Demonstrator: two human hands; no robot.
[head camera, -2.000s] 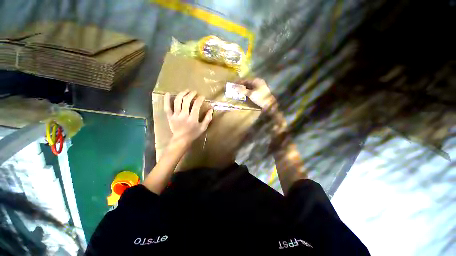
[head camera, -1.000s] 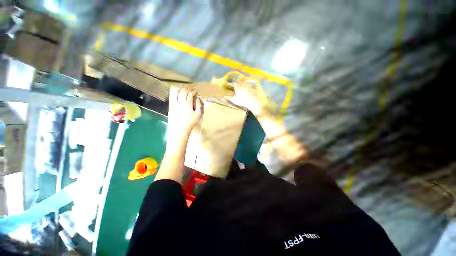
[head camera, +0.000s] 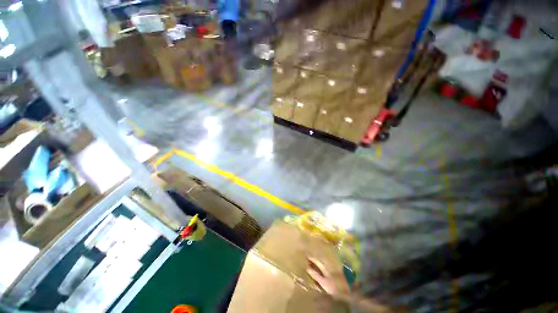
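Note:
A closed brown shipping carton (head camera: 281, 254) lies at the bottom centre of the head view, cut off by the lower edge. My right hand (head camera: 330, 273) lies on the right side of the carton's top, its fingers bent against the cardboard. The hand is blurred, and whether it grips the carton or only rests on it is unclear. My left hand is out of the picture. Yellowish clear tape rolls (head camera: 318, 225) lie at the carton's far edge, partly hidden by it.
The green table (head camera: 183, 278) holds an orange tape dispenser (head camera: 183, 309) and red-yellow scissors (head camera: 191, 229). Flattened cartons (head camera: 214, 202) lie beyond. White unit boxes (head camera: 110, 263) lie left behind a metal rail. Stacked cartons (head camera: 330, 73) stand on a dark pallet; a person in blue (head camera: 228, 12) is far back.
The view has swung up and the carton now sits lower in the picture. My left hand has left the picture. My right hand is still at the carton's right side.

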